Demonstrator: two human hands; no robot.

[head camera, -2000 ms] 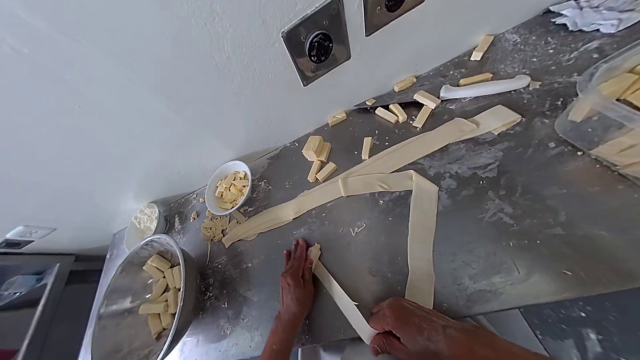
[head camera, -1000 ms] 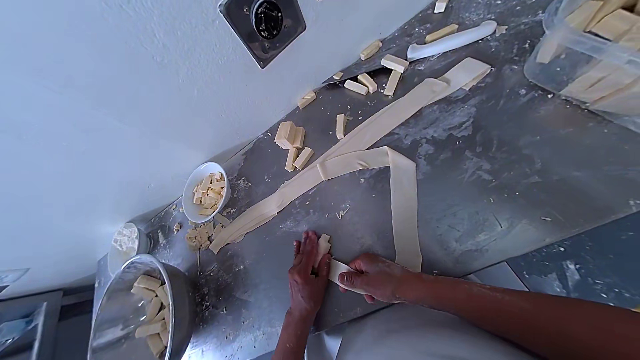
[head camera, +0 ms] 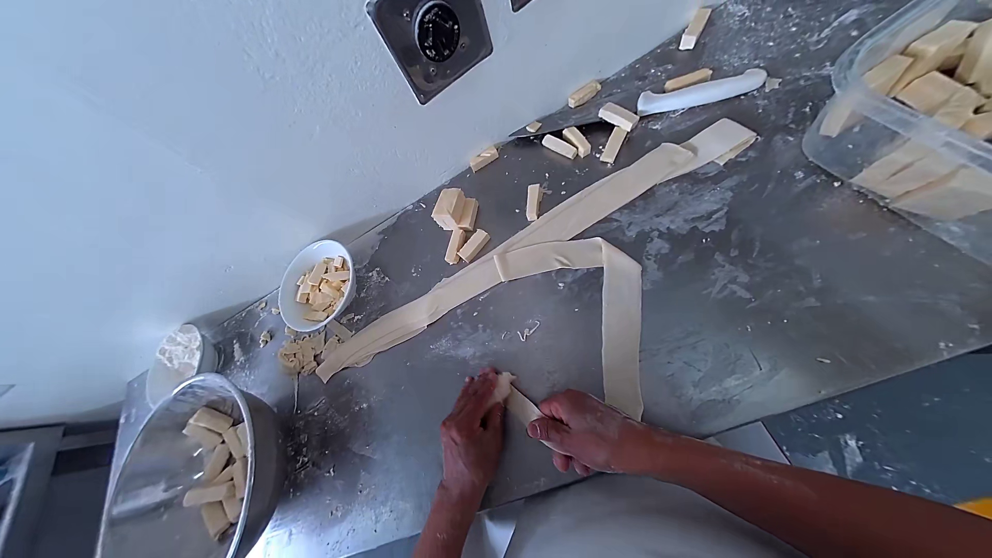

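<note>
My left hand (head camera: 473,434) lies on the end of a narrow dough strip (head camera: 523,407), which covers or wraps something pale under the fingers; what it is cannot be told. My right hand (head camera: 585,434) grips the same strip just to the right. Above both hands, long flat dough strips (head camera: 573,256) run across the steel worktop, one folded at a corner and hanging down beside my right wrist. Cut cheese-like sticks (head camera: 535,201) lie behind the strips, near a white-handled knife (head camera: 701,93).
A steel bowl (head camera: 246,465) with sticks stands at lower left, near a container of flour (head camera: 203,360) and a white bowl (head camera: 350,291) of small pieces. Crumbled bits (head camera: 302,353) lie beside it. A clear plastic tub (head camera: 825,143) of sticks stands at right. The wall has a socket (head camera: 438,31).
The dough strip between my hands was longer two seconds ago; my right hand has come closer to my left, and less of the strip shows.
</note>
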